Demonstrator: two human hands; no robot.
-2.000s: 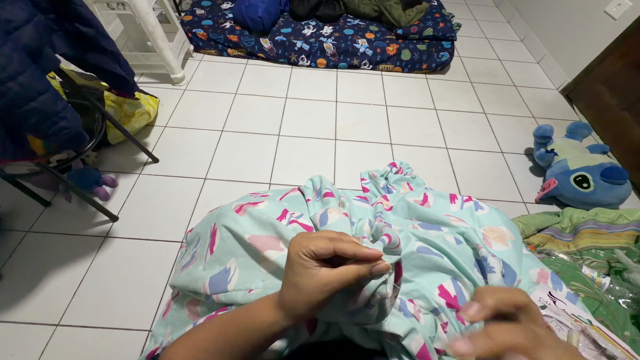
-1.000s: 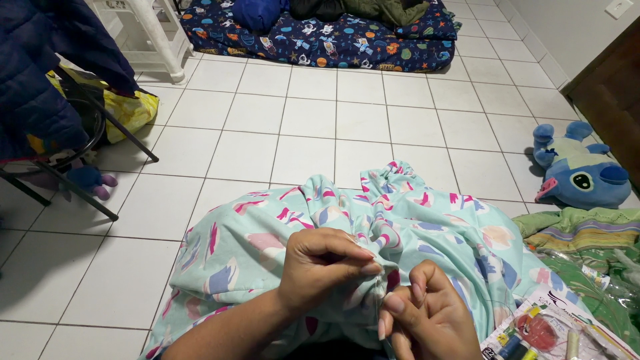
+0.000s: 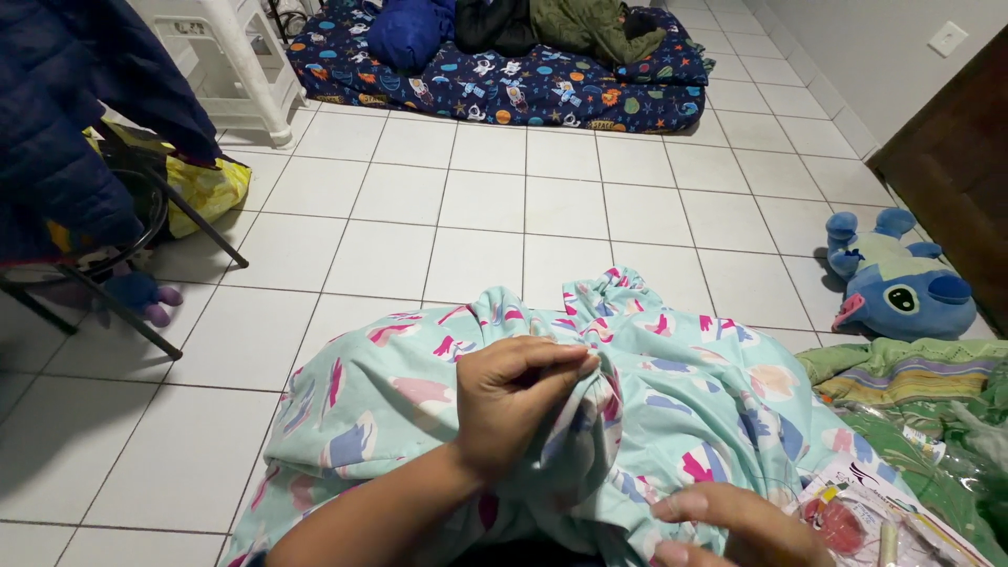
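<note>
Light aqua fabric (image 3: pixel 409 394) with pink, blue and peach patches lies gathered over my lap. My left hand (image 3: pixel 516 402) pinches a bunched fold of it between thumb and fingers, near the middle. Low on the right, my right hand (image 3: pixel 732 520) is blurred, its fingers apart over the cloth; whether a needle is between them cannot be told. A thin dark thread shows faintly on the fabric near that hand. Beside it, at the lower right, lies a sewing kit pack (image 3: pixel 866 512) with a red item and a pale spool under clear plastic.
Green patterned cloth (image 3: pixel 906 441) with clear plastic on it lies at the right, below a blue plush toy (image 3: pixel 906 291). A black-legged chair (image 3: pixel 209 220) with a dark jacket stands left. Behind are a white plastic stool (image 3: pixel 272 94) and a space-print mattress (image 3: pixel 504 87).
My right hand was beside the left at the gathered cloth one second ago; it has moved away to the lower right. My left hand keeps its pinch on the fabric.
</note>
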